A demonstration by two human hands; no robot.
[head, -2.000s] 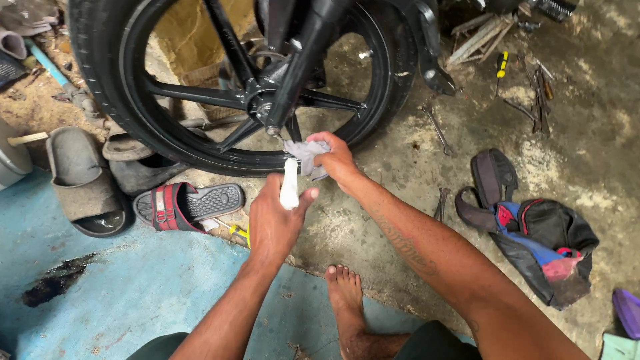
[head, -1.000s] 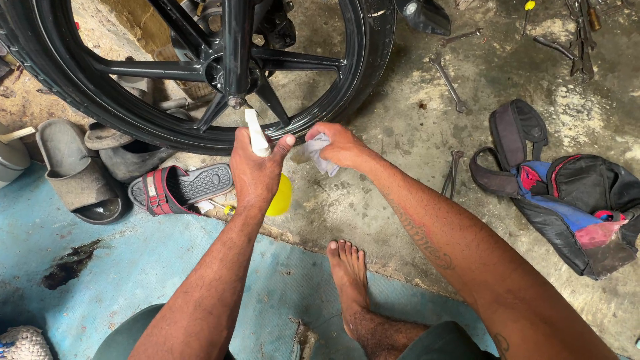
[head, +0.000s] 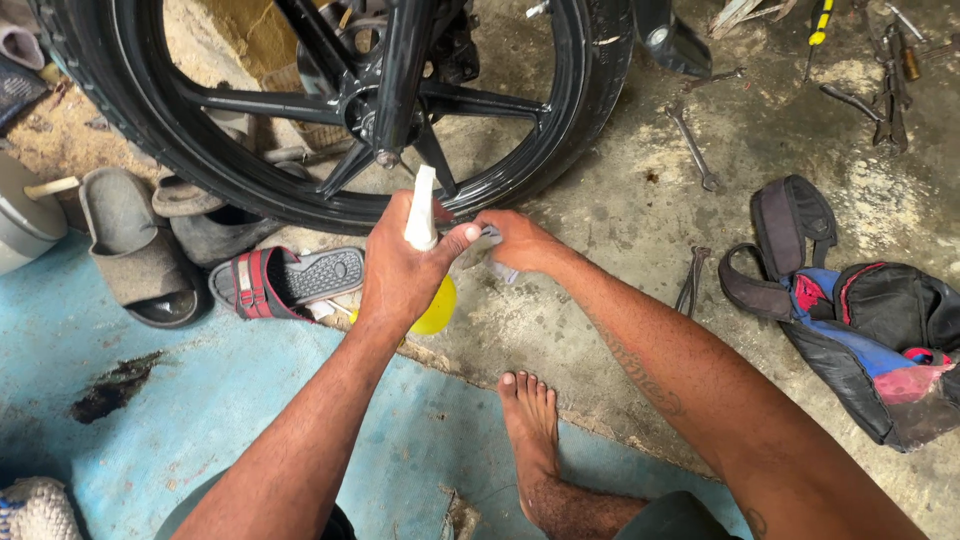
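Note:
My left hand point(head: 409, 259) grips a spray bottle by its neck; the white trigger head point(head: 422, 210) points up toward the wheel and the yellow bottle body point(head: 437, 306) shows below my palm. Just to its right, my right hand point(head: 517, 240) holds a crumpled grey cloth point(head: 495, 259) near the lower edge of the tyre. The black spoked motorcycle wheel point(head: 281, 105) stands right in front of both hands, with a fork leg point(head: 405, 67) running down to the axle nut point(head: 387, 159). My right fingertips are partly hidden.
A grey slide point(head: 127, 240) and a red-strapped sandal point(head: 300, 279) lie on the left. Open-ended wrenches point(head: 691, 146), pliers point(head: 890, 97) and a yellow screwdriver point(head: 817, 30) are scattered on the right, above a torn backpack point(head: 877, 322). My bare foot point(head: 532, 420) rests at the blue mat's edge.
Two seconds ago my right hand held the cloth beside the spray head; now it is lower relative to the spray head, with the cloth beneath it. The bottle's yellow body has come into clear view.

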